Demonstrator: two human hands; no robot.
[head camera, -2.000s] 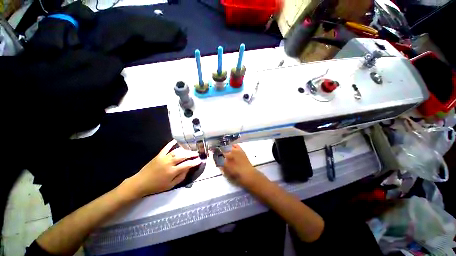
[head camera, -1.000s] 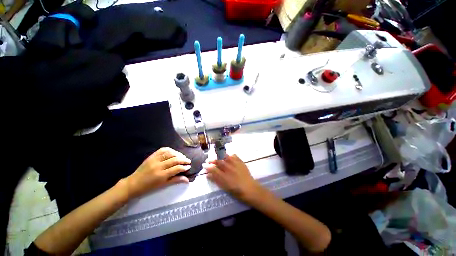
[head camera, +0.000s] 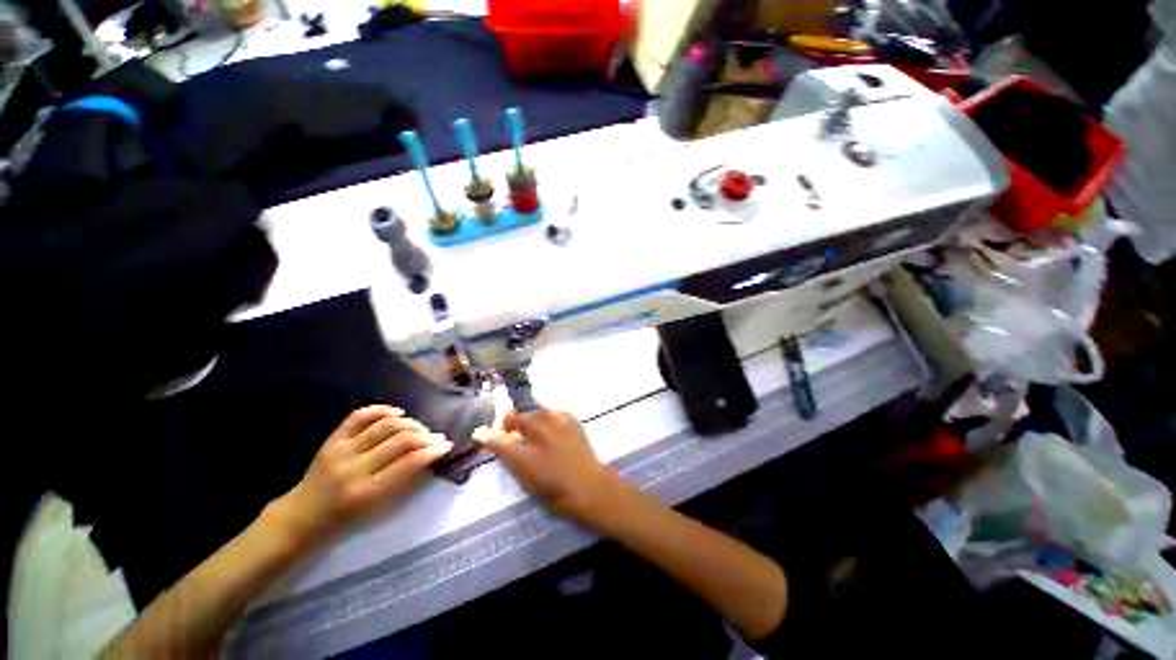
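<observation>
A black fabric panel (head camera: 303, 374) lies on the table left of the needle, its right end at the presser foot (head camera: 480, 382) of the white sewing machine (head camera: 619, 252). My left hand (head camera: 368, 462) lies on the panel's near edge, left of the needle, fingertips on the cloth. My right hand (head camera: 542, 454) is just below and right of the presser foot, its fingertips at the cloth's edge. The fingertips of both hands are close together. Whether the right fingers pinch the cloth is too blurred to tell.
A black rectangle (head camera: 707, 374) and a small teal tool (head camera: 798, 377) lie right of the needle. A heap of black cut pieces (head camera: 116, 258) is at left. Red bins (head camera: 555, 36) stand behind and at right. Clear plastic bags (head camera: 1032, 322) are at right. A measuring scale (head camera: 426, 567) runs along the front edge.
The view has shifted, so the machine sits further left. My right hand has moved from beside the needle to just in front of it. My left hand has drawn back slightly from the needle along the cloth.
</observation>
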